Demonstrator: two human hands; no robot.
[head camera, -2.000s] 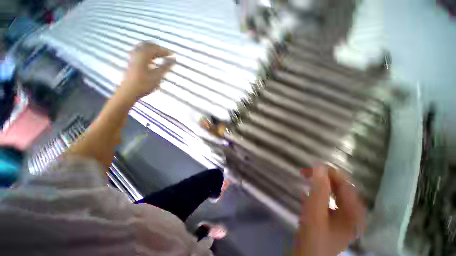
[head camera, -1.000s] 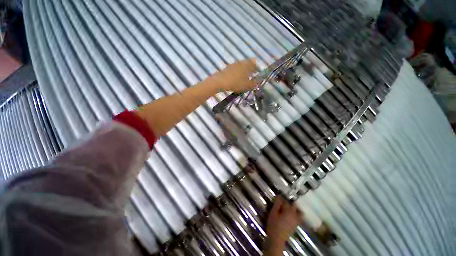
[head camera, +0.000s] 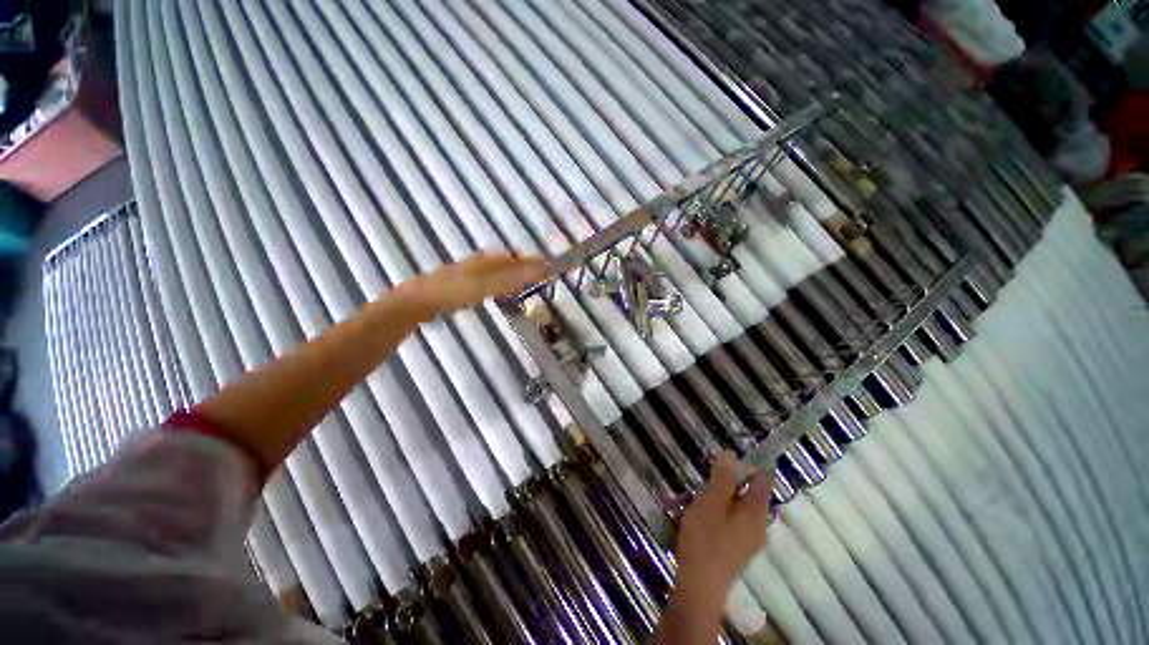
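Note:
A wire tray (head camera: 796, 422) with a flat grey metal rim lies over long parallel tubes. My left hand (head camera: 485, 275) is at the tray's upper left corner, fingers on the rim; their undersides are hidden. My right hand (head camera: 725, 519) grips the tray's lower corner. Small shiny metal fittings (head camera: 645, 296) lie loose in the tray, more of them towards its far end (head camera: 718, 227). Under the tray the tubes are partly covered by white sleeves (head camera: 378, 164) and partly bare, dark and shiny (head camera: 706, 416).
Bare shiny tube ends (head camera: 554, 554) lie at the lower middle. More white-sleeved tubes (head camera: 1008, 479) fill the right side. A rack of thin bars (head camera: 107, 340) stands lower at the left. Blurred people (head camera: 1071, 114) are at the upper right.
My left hand has moved from partway along the tray's upper rim back to its left corner. My right hand stays at the lower corner. The view has shifted slightly.

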